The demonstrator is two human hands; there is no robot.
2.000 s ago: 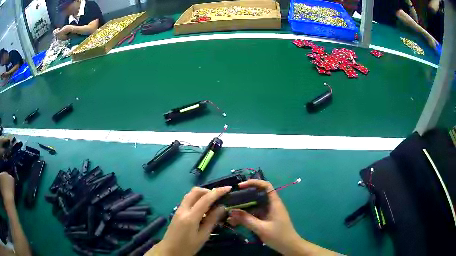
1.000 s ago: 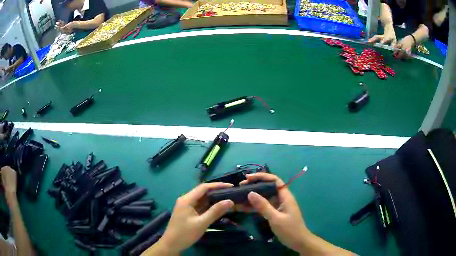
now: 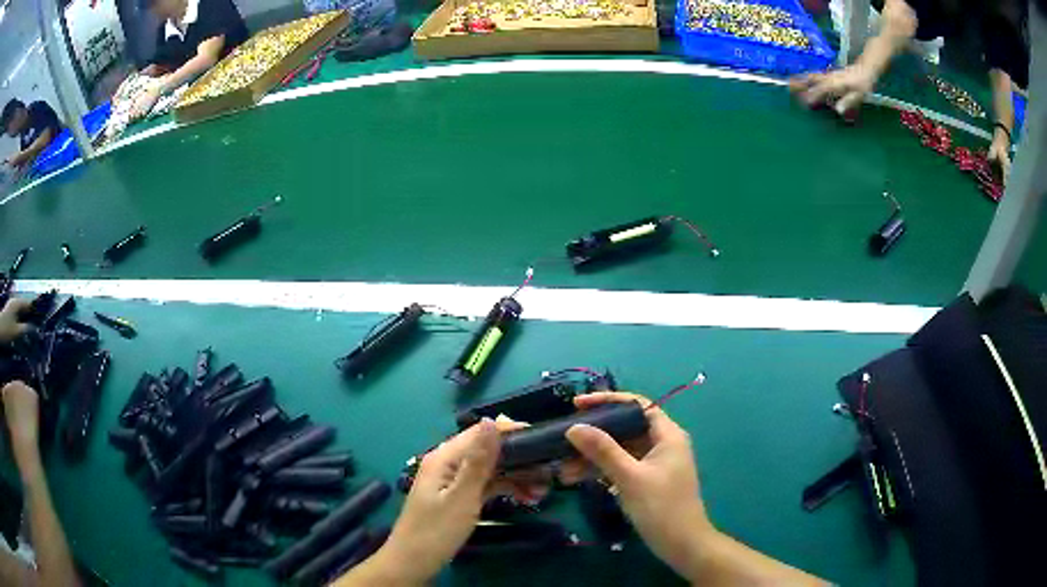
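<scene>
A closed black battery unit [image 3: 574, 438] is held level between both hands, with a red lead and white plug at its right end. My left hand [image 3: 454, 487] grips its left end, thumb on top. My right hand [image 3: 649, 464] grips its right end. More black units lie under and behind my hands, partly hidden. Two units lie just beyond, one black [image 3: 381, 342] and one showing bright green [image 3: 486, 344]. A large heap of black covers [image 3: 235, 459] lies left of my hands.
Battery units [image 3: 620, 239] lie spaced on the green belt past the white strip [image 3: 689, 307]. A black bag [image 3: 953, 424] with a unit against it is at right. Other people's hands reach in at far right [image 3: 844, 86] and left edge. Trays and a blue bin [image 3: 752, 34] stand far back.
The belt units have moved right. The held unit has turned from its green side to plain black and my hands have shifted along it. At far right, a person's hands have drawn the red parts rightward.
</scene>
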